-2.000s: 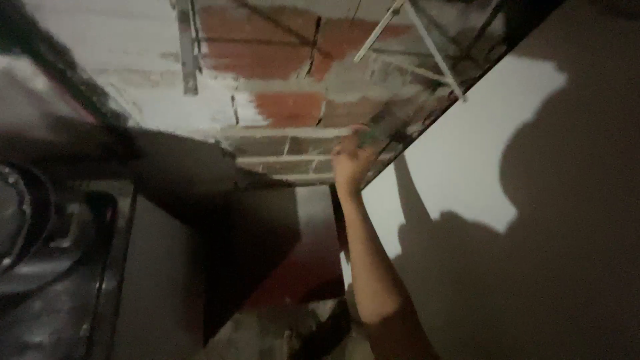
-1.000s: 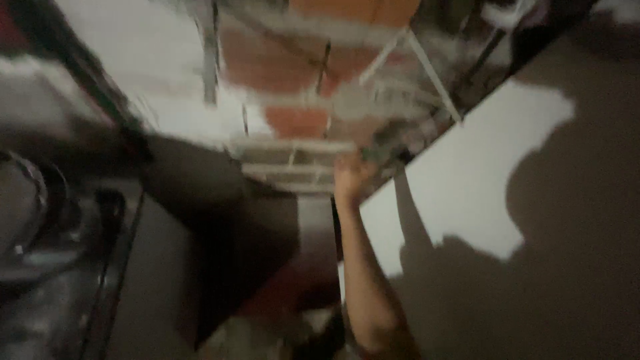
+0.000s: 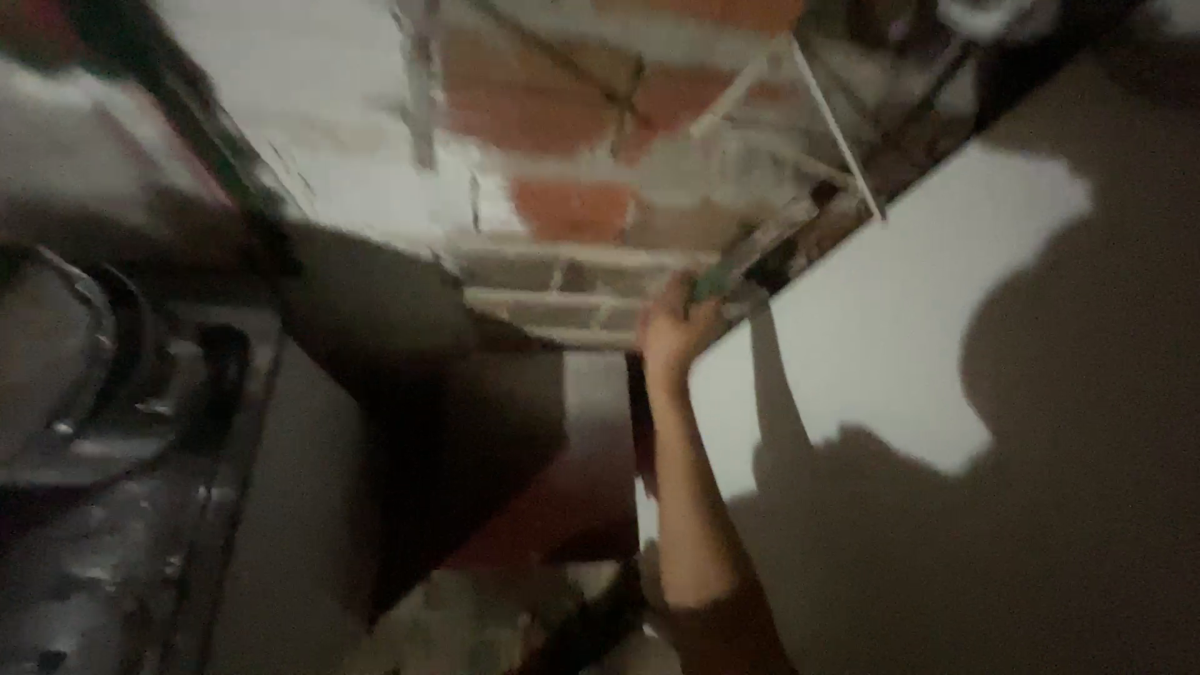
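My right hand point(image 3: 680, 323) reaches forward at the centre of the head view, the arm rising from the lower edge. It is closed around a green item point(image 3: 712, 283), too blurred to name, beside a pale, narrow piece that slants up to the right. Behind it stands a brick wall point(image 3: 581, 211) with rough mortar. Just right of the hand runs the edge of a large white panel point(image 3: 862, 347), which carries dark shadows. My left hand is not in view.
A stove top point(image 3: 103, 525) with a round metal part on it is at the left, its pale side panel point(image 3: 291, 506) facing a dark gap. Thin pale strips point(image 3: 839, 131) stand against the wall at the upper right. A dark red surface point(image 3: 553, 511) lies low in the middle.
The view has shifted slightly. My right hand stays near the wall and the panel's edge, with the green item at its fingers in the earlier frames too.
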